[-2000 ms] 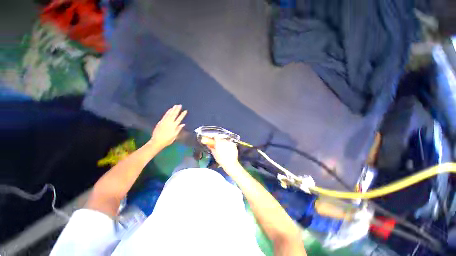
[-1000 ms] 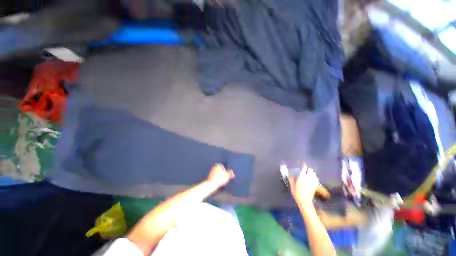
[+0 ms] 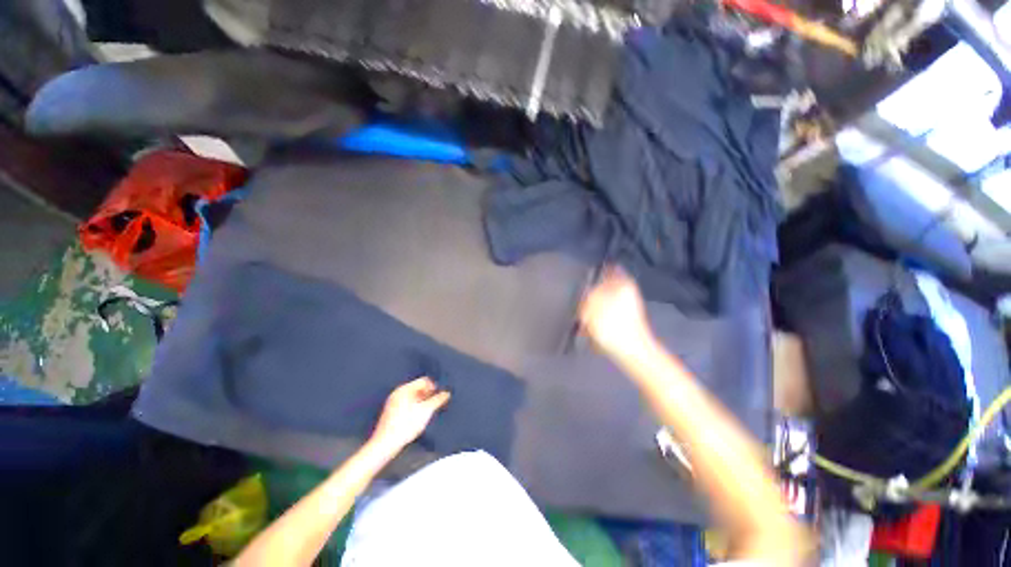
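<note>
Dark blue trousers (image 3: 322, 360) lie flat along the near side of the grey-brown table cover (image 3: 443, 233). My left hand (image 3: 410, 410) is on their near right part, fingers bent together on what looks like a pinch of cloth. My right hand (image 3: 615, 313) is blurred and curled at the near edge of a crumpled dark clothing pile (image 3: 687, 155); whether it grips cloth is unclear. A small shiny part, possibly the iron (image 3: 671, 449), shows beside my right forearm, mostly hidden by it.
A long dark padded arm (image 3: 189, 98) and a blue strip (image 3: 405, 144) are at the far edge. A red bag (image 3: 161, 216) is left, a yellow bag (image 3: 235, 515) near left. A yellow hose (image 3: 976, 449) runs at right, by dark clothing (image 3: 909, 366).
My right hand has let go of the iron and moved from the near right up to the clothing pile. My left hand has shifted left along the trousers. The view has tilted up.
</note>
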